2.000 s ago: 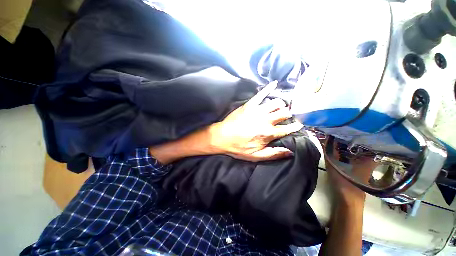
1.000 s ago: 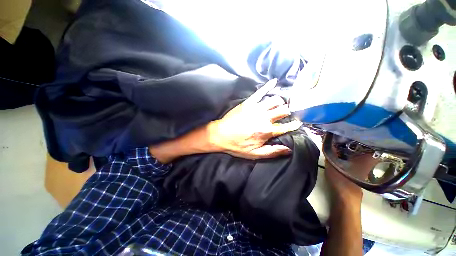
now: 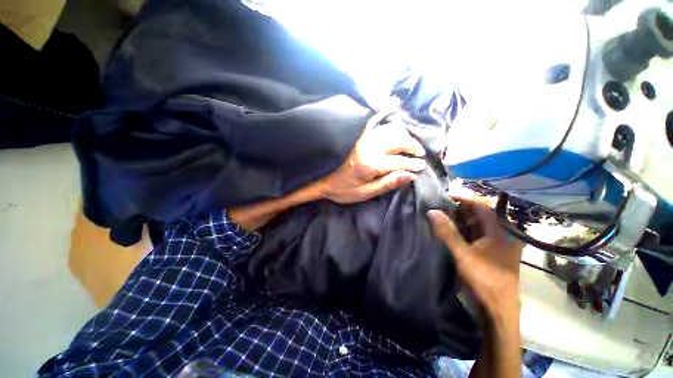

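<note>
A large dark garment [image 3: 288, 140] lies bunched from the upper left to the machine, with a shinier black part [image 3: 332, 258] over my lap. My left hand [image 3: 373, 166] lies on the bunched cloth beside the machine head, its fingers bent into the folds and fingertips partly hidden. My right hand [image 3: 487, 255] is right of it, below the machine's blue band, with the thumb on the cloth and the fingers partly hidden behind cloth. The cloth is held between the two hands. The needle area is not clearly visible.
The white sewing machine head [image 3: 516, 88] with its blue band fills the upper right. A curved metal guard [image 3: 590, 247] stands close right of my right hand. A tan board [image 3: 103, 258] and dark cloth [image 3: 44, 88] are at left. Glare washes out the top middle.
My right hand has come out from behind the guard, leftward onto the cloth. My left hand's fingers have bent more, and the cloth between the hands has been pulled into new folds.
</note>
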